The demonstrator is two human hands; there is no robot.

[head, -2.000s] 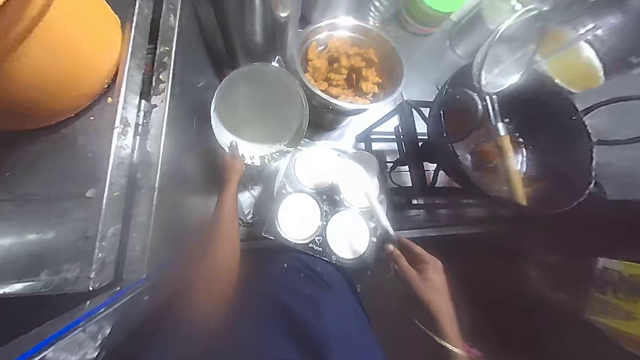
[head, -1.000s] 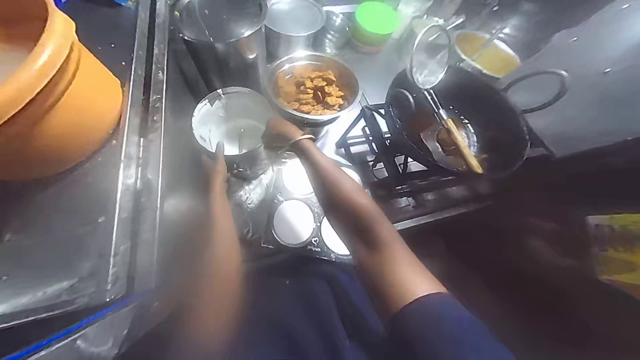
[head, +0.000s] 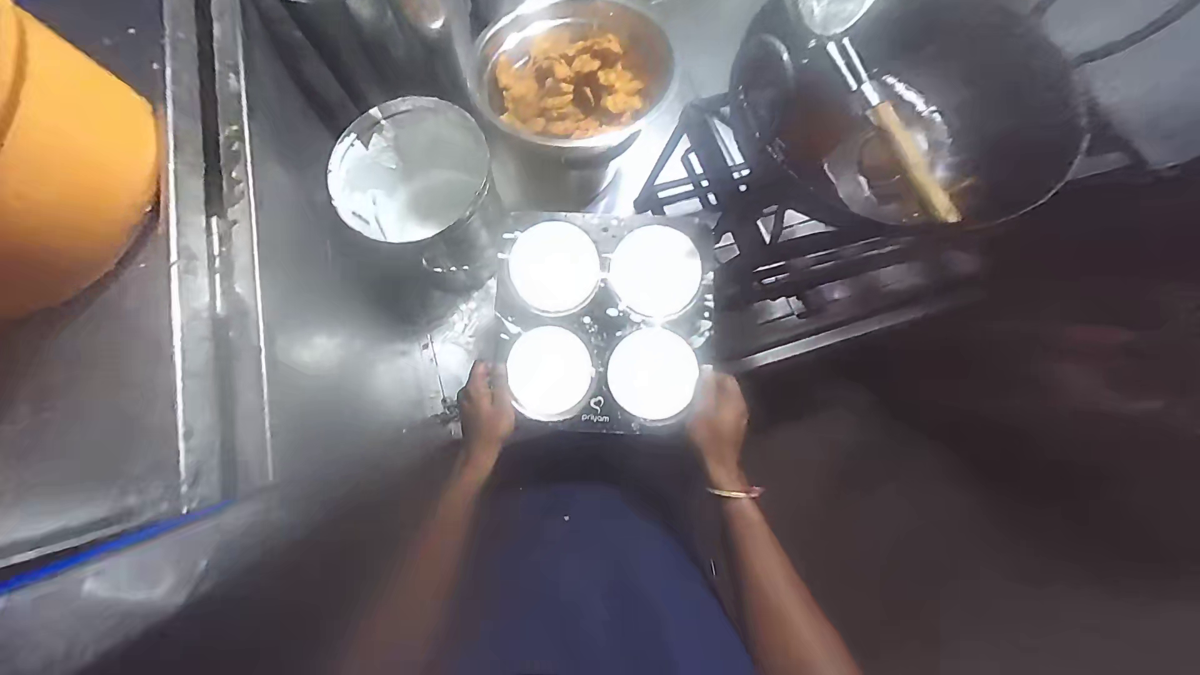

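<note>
A dark square tray (head: 601,322) with several round wells, each filled with something bright white, is between my hands in the head view. White drips spot its surface. My left hand (head: 486,409) grips its near left edge, and my right hand (head: 720,419), with a bangle at the wrist, grips the near right edge. Beyond the tray's upper left stands a round metal pot (head: 410,171) with white residue on its inner wall. A steel bowl (head: 575,70) of orange-brown fried pieces sits behind the tray.
At the right, a black wok (head: 1017,117) on a gas stove grate (head: 720,183) holds a strainer with a wooden handle (head: 911,161). An orange tub (head: 75,159) stands at the far left beside a metal counter edge (head: 178,309). Steel vessels stand at the back.
My right hand has left the pot and now holds the tray's right side. My left hand has moved from the pot to the tray's left side. The tray is no longer overlapped by my arm.
</note>
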